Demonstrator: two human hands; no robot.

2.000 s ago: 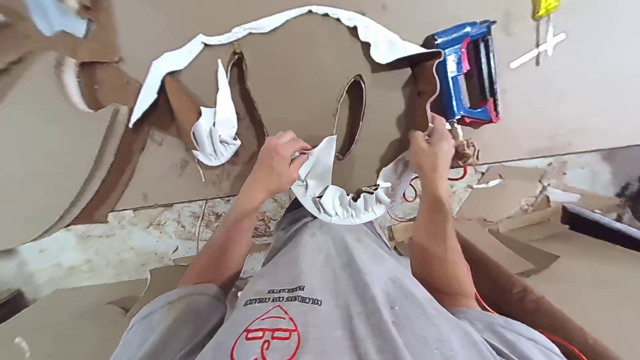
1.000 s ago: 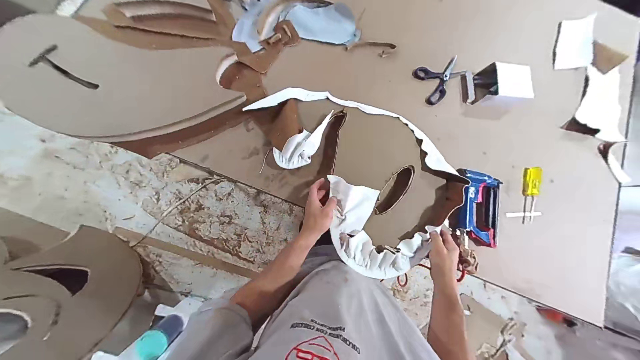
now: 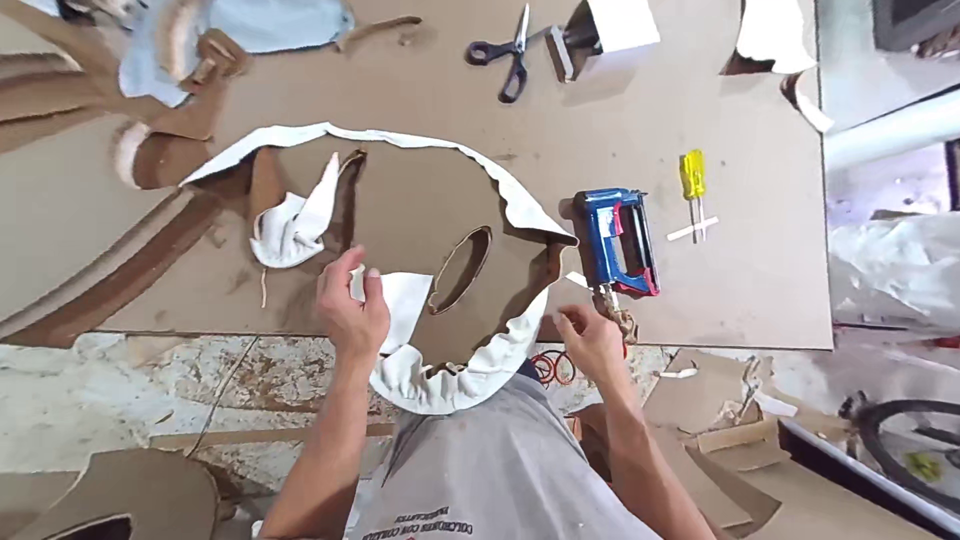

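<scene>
A cut cardboard piece (image 3: pixel 405 225) with an oval hole lies on the table, edged by white fabric (image 3: pixel 450 386) that gathers in folds along its near side. My left hand (image 3: pixel 354 304) is over the near left part, fingers apart, beside a flat flap of the fabric. My right hand (image 3: pixel 591 337) is at the near right, just off the fabric's end, thumb and fingertips close together; whether something is between them cannot be told. A blue pneumatic stapler (image 3: pixel 619 241) lies right of the piece, its hose fitting near my right hand. A smaller white fabric bunch (image 3: pixel 291 232) covers a left projection.
Scissors (image 3: pixel 514 56) and a box-like thing with a white flap (image 3: pixel 611 30) lie at the back. A yellow-handled screwdriver (image 3: pixel 693 176) and a white strip (image 3: pixel 691 228) are at the right. Large cardboard shapes (image 3: pixel 67 202) with light blue fabric (image 3: pixel 277 22) occupy the left. Cardboard scraps (image 3: pixel 712 390) lie below.
Both hands held the gathered white fabric one second ago; my right hand has come off its end, and my left hand has opened beside the flap. The view has shifted.
</scene>
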